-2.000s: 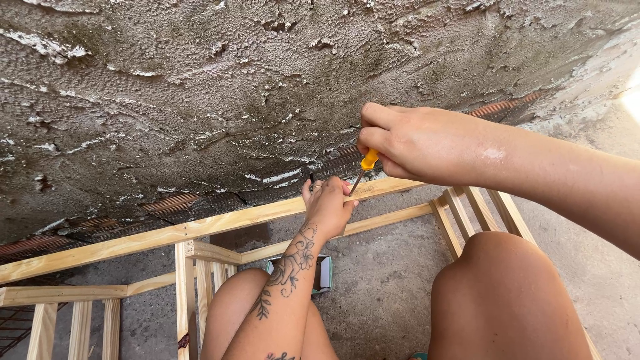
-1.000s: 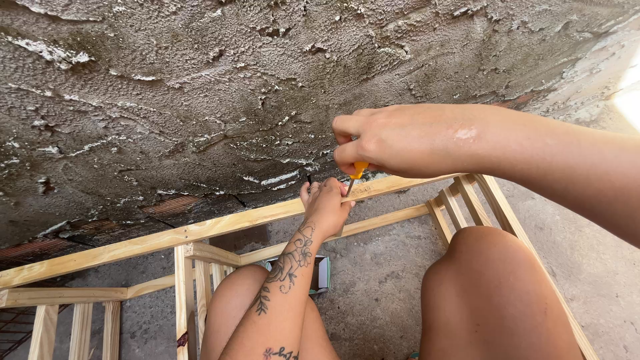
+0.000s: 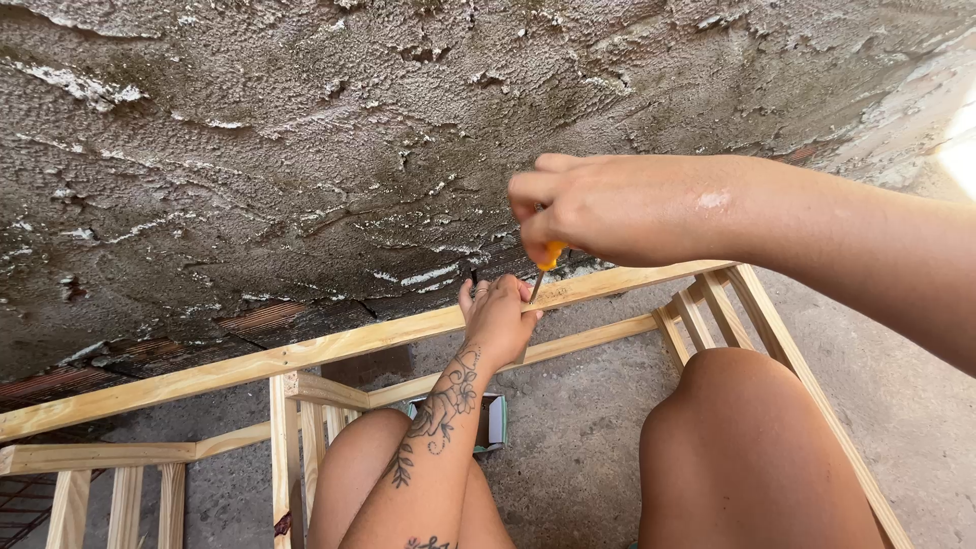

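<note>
My right hand is closed around the yellow-orange handle of a screwdriver, above the long top rail of a pale wooden frame. The metal shank slants down to the rail, beside the fingertips of my left hand. That left hand grips the rail, with fingers on the far side and thumb on the near side; a ring shows on one finger. Whether a screw sits under the tip cannot be told, as the fingers hide that spot.
A rough plastered wall rises right behind the rail. Slatted wooden sections stand right and left on the concrete floor. An open small box lies beneath my left forearm. My knees are inside the frame.
My right hand has shifted left and its grip on the screwdriver handle has turned since the earliest frame. The left hand stays on the rail.
</note>
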